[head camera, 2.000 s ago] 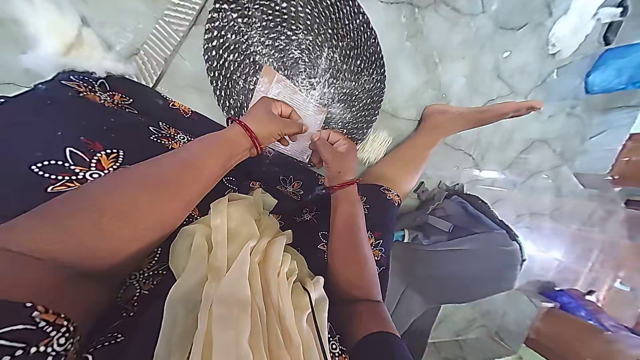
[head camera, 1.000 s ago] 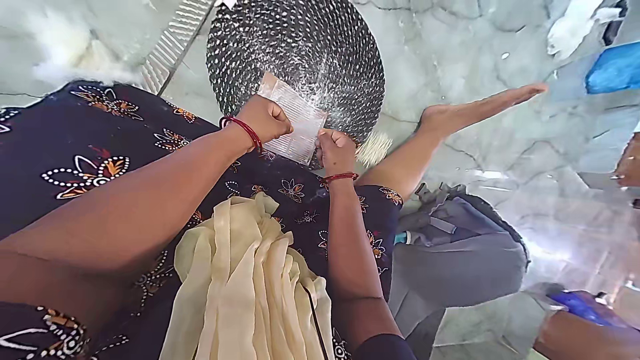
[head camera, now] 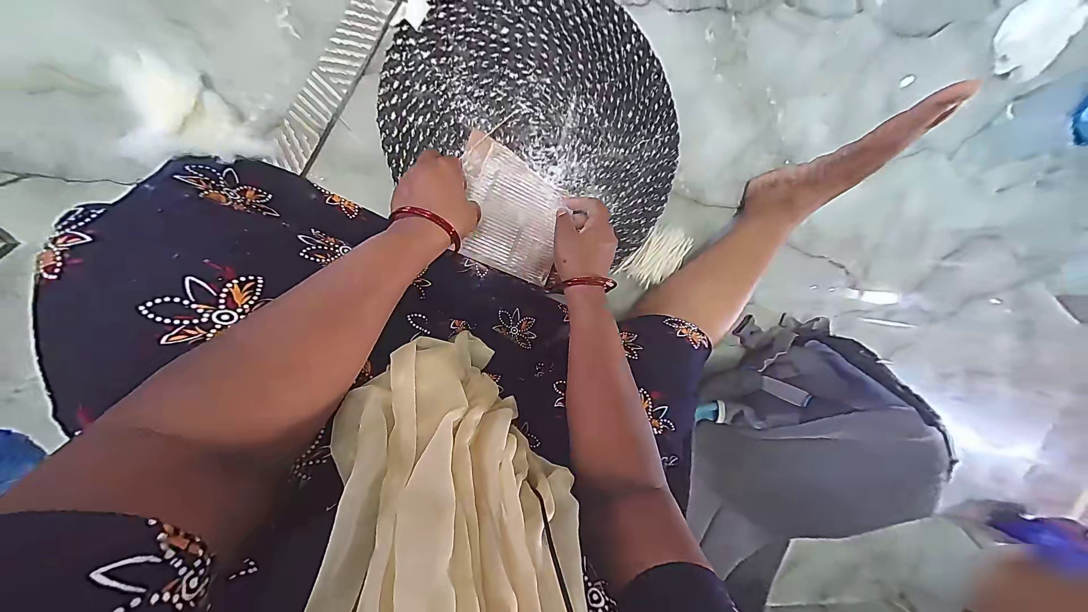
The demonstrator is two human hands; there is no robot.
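A flat, ribbed, whitish sheet point(head camera: 514, 208), its material unclear, lies between my hands, tilted over the near edge of a round black-and-white woven mat point(head camera: 544, 93). My left hand point(head camera: 435, 194) grips its left edge, and my right hand point(head camera: 586, 236) pinches its right edge. At the sheet's upper left corner a brownish piece point(head camera: 478, 146) shows, with a thin strand rising from it. Red bangles circle both wrists. White powder or bits are scattered over the mat. Beside the mat, at its lower right, lies a bundle of thin pale sticks or strands point(head camera: 659, 257).
White fluffy material point(head camera: 183, 106) lies on the marbled floor at upper left, near a striped strip point(head camera: 331, 85). A grey cloth bag point(head camera: 816, 450) sits to the right of my leg. Cream cloth point(head camera: 450, 476) hangs over my lap. A blurred body part point(head camera: 1028, 578) is at lower right.
Two seconds ago my hands were close together at the sheet's right part; my left hand has since moved to its left edge, exposing more of the ribbed surface.
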